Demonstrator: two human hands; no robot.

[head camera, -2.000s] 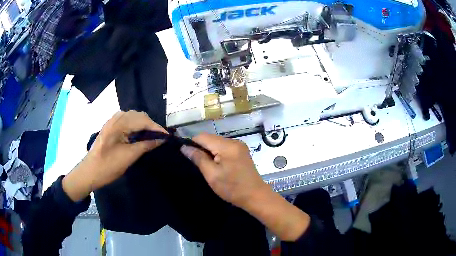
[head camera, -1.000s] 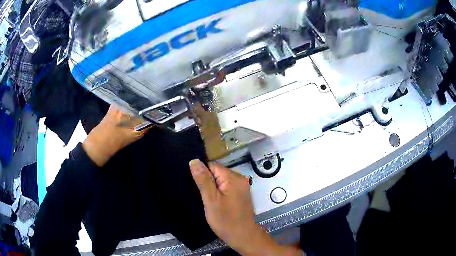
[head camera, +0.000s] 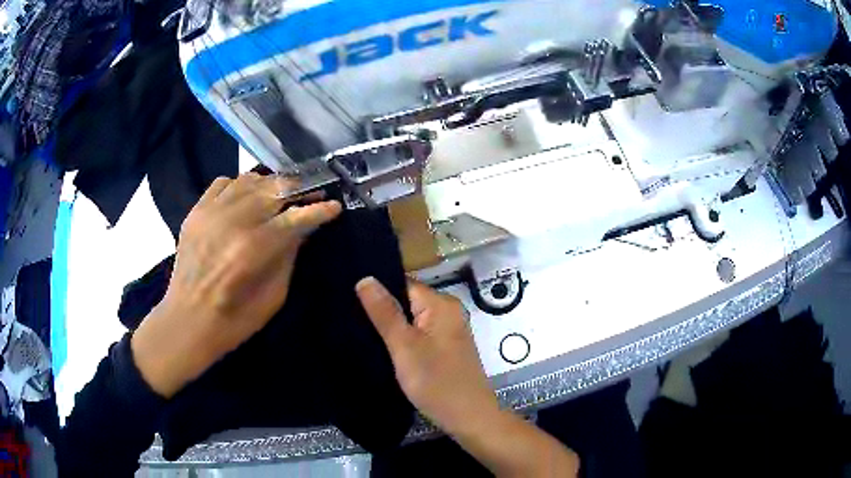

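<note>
A black garment lies on the machine table, its upper edge at the presser foot area under the left end of the white and blue sewing machine. My left hand lies on the cloth just left of the foot, fingers reaching to the metal guard. My right hand pinches the cloth's right edge, thumb on top, below the tape-covered plate. The needles and foot are mostly hidden behind the guard and my left fingers.
A pale machine bed lies right of the cloth. A measuring tape runs along the table's front edge. More black cloth lies at the upper left. Dark cloth is at the lower right.
The cloth edge, held up in both hands before the machine earlier, is now at the foot. My left hand has come out from behind the machine head onto the cloth.
</note>
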